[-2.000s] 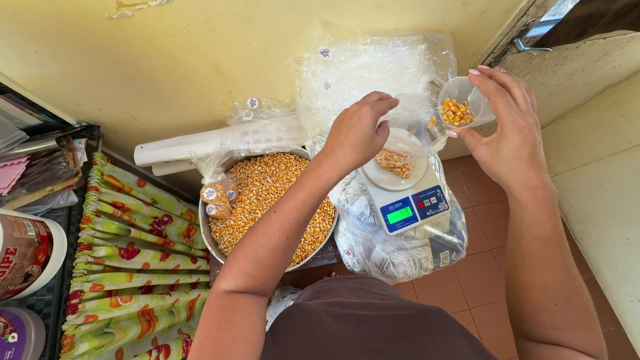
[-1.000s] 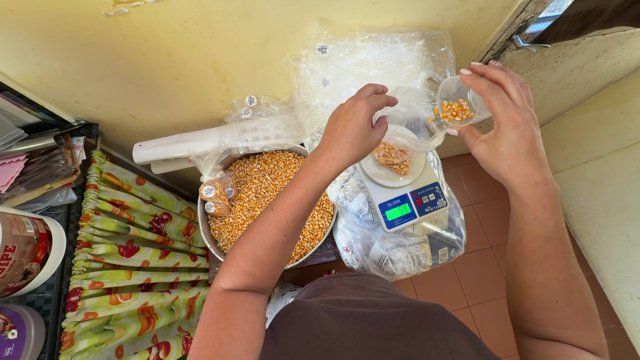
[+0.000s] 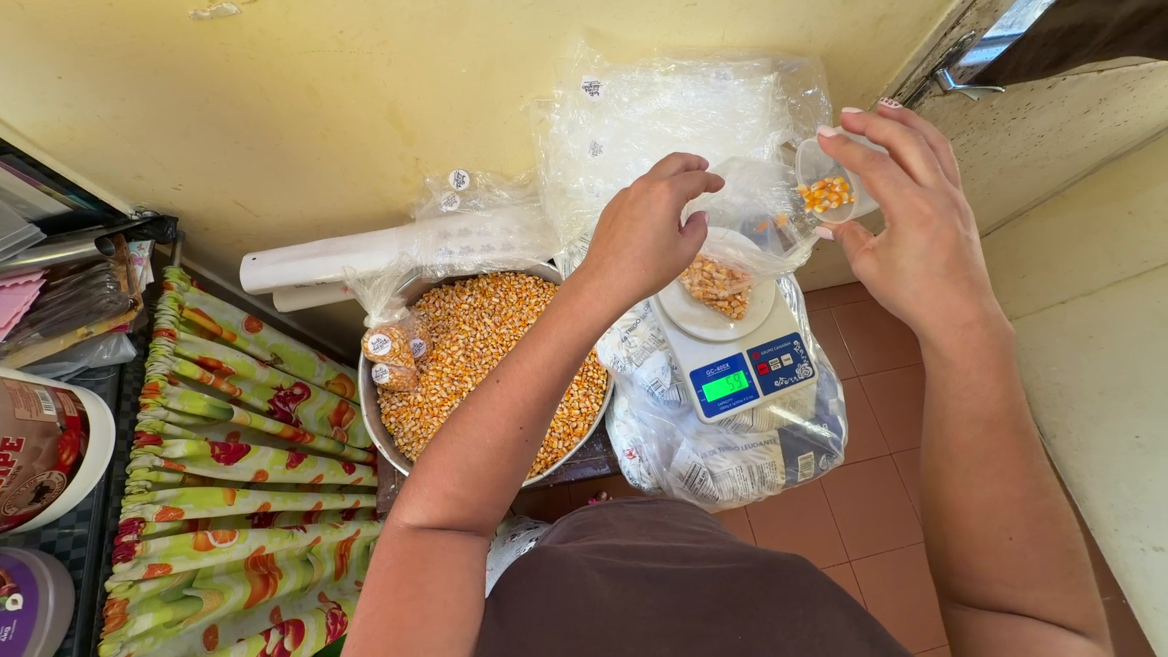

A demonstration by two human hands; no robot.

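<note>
My right hand (image 3: 912,201) holds a clear plastic cup (image 3: 826,182) tilted toward the left, with corn kernels in it, at the mouth of a clear plastic bag (image 3: 762,214). My left hand (image 3: 652,219) is at the bag's left side, its fingers curled at the rim. The lower part of the bag, with kernels (image 3: 716,285) inside, rests on the round plate of a digital scale (image 3: 730,351), whose green display is lit. Left of the scale, partly behind my left forearm, a metal bowl (image 3: 368,411) is full of kernels. Small tied bags of kernels (image 3: 390,351) lie at its left edge.
Plastic-wrapped packages (image 3: 730,465) lie under the scale. Clear plastic bags with round stickers (image 3: 675,119) lie against the wall, beside a white roll (image 3: 338,255). A fruit-patterned curtain (image 3: 255,474) hangs at left near a labelled tub (image 3: 96,447). A door handle (image 3: 967,87) is at upper right.
The cup in my right hand holds fewer kernels than two seconds ago. My left hand stays beside the bag in all the frames.
</note>
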